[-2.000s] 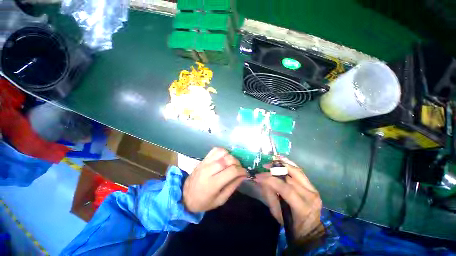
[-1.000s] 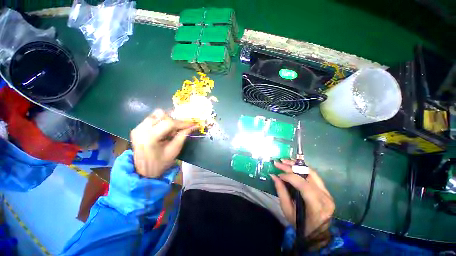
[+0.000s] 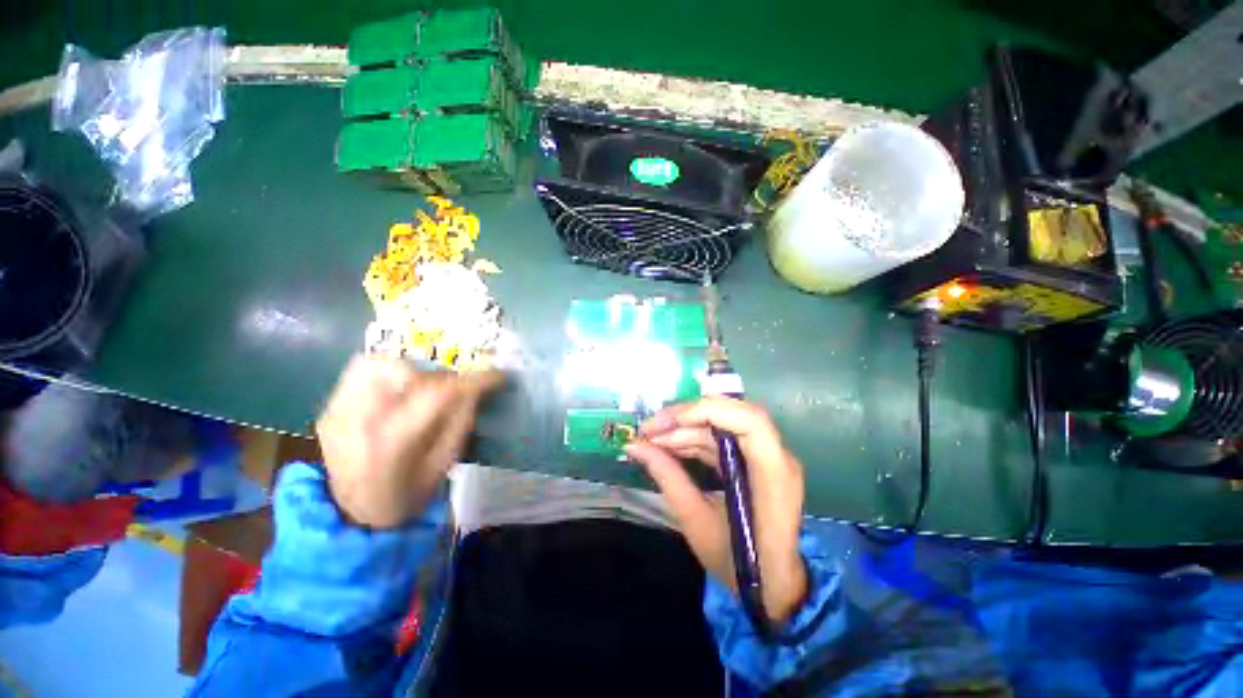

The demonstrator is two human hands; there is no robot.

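My right hand (image 3: 743, 477) holds the soldering iron (image 3: 738, 505) like a pen, its metal tip pointing up and away beside the PCB panel. The PCB panel (image 3: 596, 322) lies flat on the mat, with white glare over its middle. My right fingertips are at its near right corner, by a small brownish-orange piece (image 3: 620, 432) on the lowest board. My left hand (image 3: 395, 430) is blurred at the near edge of the loose FPC pile (image 3: 434, 259). Its fingers are together; whether they hold a piece cannot be seen.
Stacked PCB panels (image 3: 420, 89) stand at the back left, a clear plastic bag (image 3: 143, 116) farther left. A black fan (image 3: 648, 232), a white tub (image 3: 872, 205) and the soldering station (image 3: 1016, 259) with cords stand at the right. Round black fans show at both sides.
The view has turned right. My left hand moved from the panel to the FPC pile and remains there. My right hand swung the iron's tip off the boards and stays at the panel's near edge.
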